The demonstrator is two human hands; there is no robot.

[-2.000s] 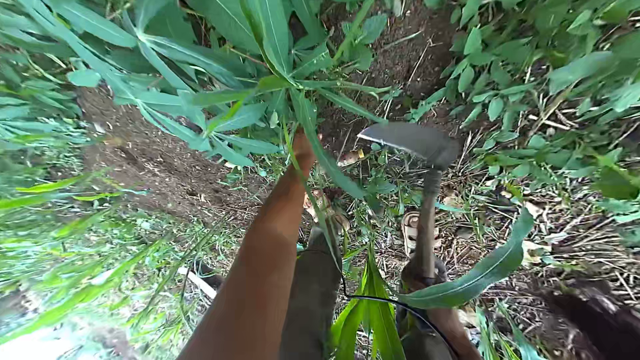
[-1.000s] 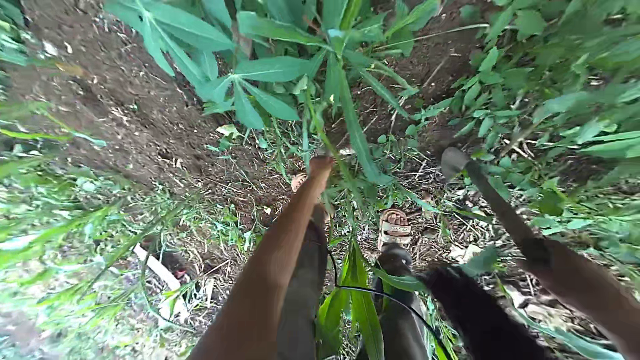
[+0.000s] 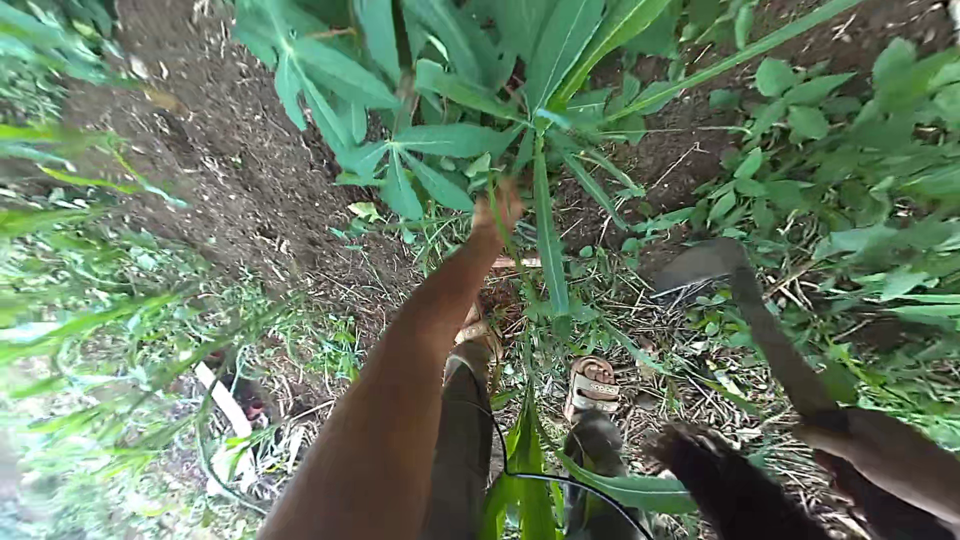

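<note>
My left hand (image 3: 498,210) reaches down among the leaves and thin stems of a broad-leaved green plant (image 3: 540,127); it is blurred, and whether its fingers grip a stem cannot be told. At the lower right my right hand (image 3: 832,435) is shut on the wooden handle of a hoe (image 3: 772,337). The hoe's metal blade (image 3: 694,266) hangs over weeds and dry litter, right of the plant and apart from my left hand.
My sandalled feet (image 3: 592,386) stand on littered ground. Bare brown soil (image 3: 225,150) lies at the upper left, dense weeds (image 3: 862,172) at the right. A pale stick (image 3: 223,397) lies lower left. A dark cable (image 3: 570,480) crosses before my legs. Something dark and shaggy (image 3: 735,480) is at the lower right.
The hoe has moved away to the right from beside my left hand, where it was two seconds ago. My left hand stays low by the plant.
</note>
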